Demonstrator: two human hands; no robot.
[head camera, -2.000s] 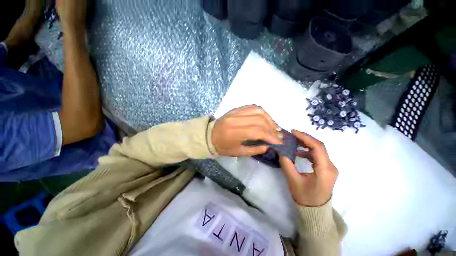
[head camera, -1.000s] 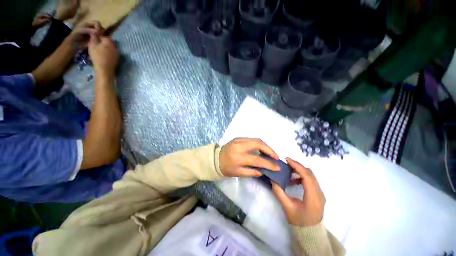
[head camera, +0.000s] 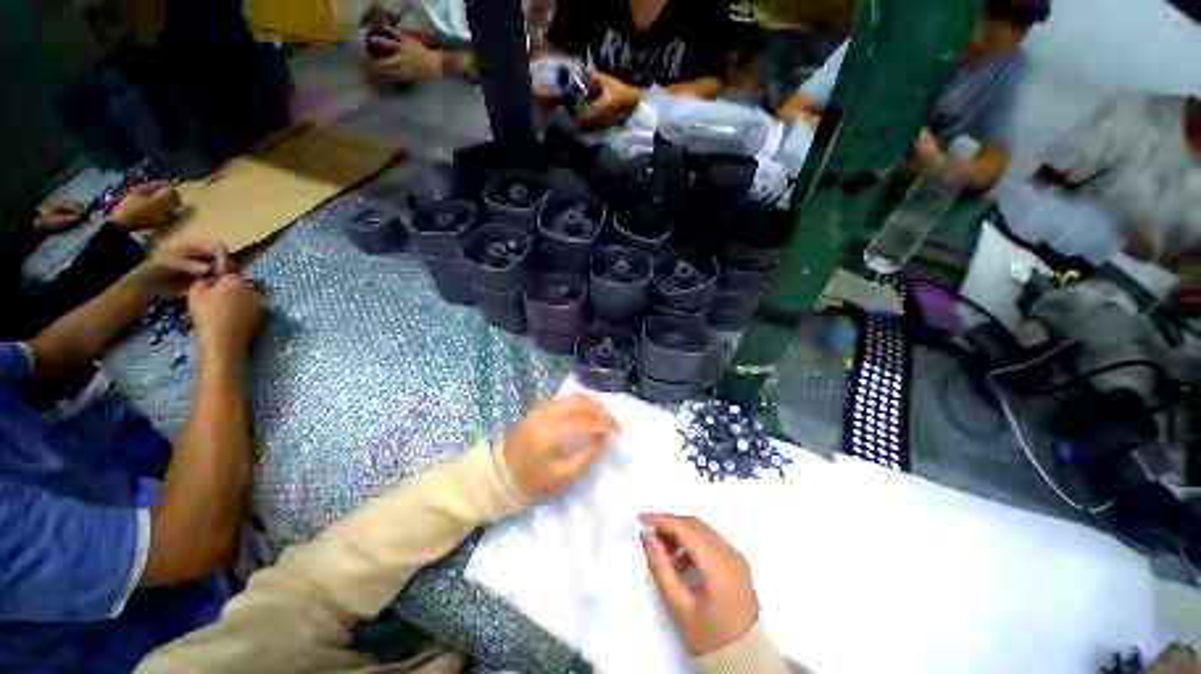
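Observation:
My left hand (head camera: 560, 445) is over the back left edge of the white foam sheet (head camera: 896, 553), fingers bent, with no housing in it. My right hand (head camera: 701, 579) is lower and to its right, thumb and index fingertips close together; whether a tiny piece is between them cannot be told. Dark housing cups (head camera: 605, 356) stand in stacked columns just behind my left hand, open tops up with central bosses. A loose pile of small black clips (head camera: 728, 442) with pale round centres lies on the foam, right of the stacks.
Bubble wrap (head camera: 356, 356) covers the bench at left, with a co-worker's arms (head camera: 211, 342) over it. A green post (head camera: 817, 198) rises right of the stacks. A dotted black strip (head camera: 879, 395) and cables (head camera: 1054, 487) are at right. Other people work opposite.
The dark housing is gone from between my hands, which have moved apart. The view has tilted up, showing more stacks and the people opposite.

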